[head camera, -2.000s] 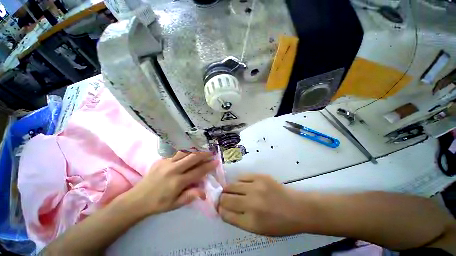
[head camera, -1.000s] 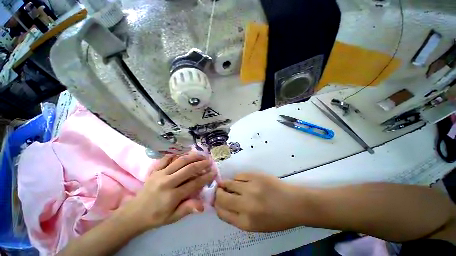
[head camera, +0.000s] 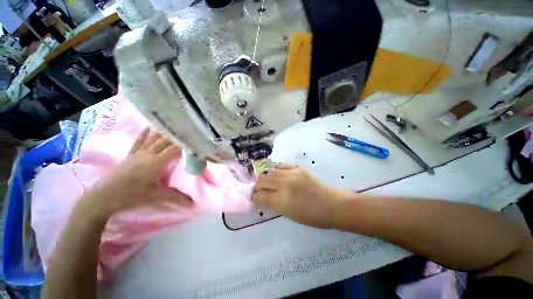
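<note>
The pale-pink garment body lies under and left of the sewing machine head. My left hand, blurred, lies spread on the garment left of the needle area, fingers apart. My right hand is at the garment's right edge, just in front of the yellowish block, with fingertips closed on the pink fabric. The needle and presser foot are too small and blurred to make out.
Blue-handled thread snips and grey tweezers lie on the machine bed at right. Black-handled scissors are at the right end. A blue crate stands left. Pink cloth shows below the table.
My left hand has moved left and up, away from the needle area, and its fingers have spread. My right hand has moved slightly up, closer to the yellowish block. The fabric near the needle lies flatter.
</note>
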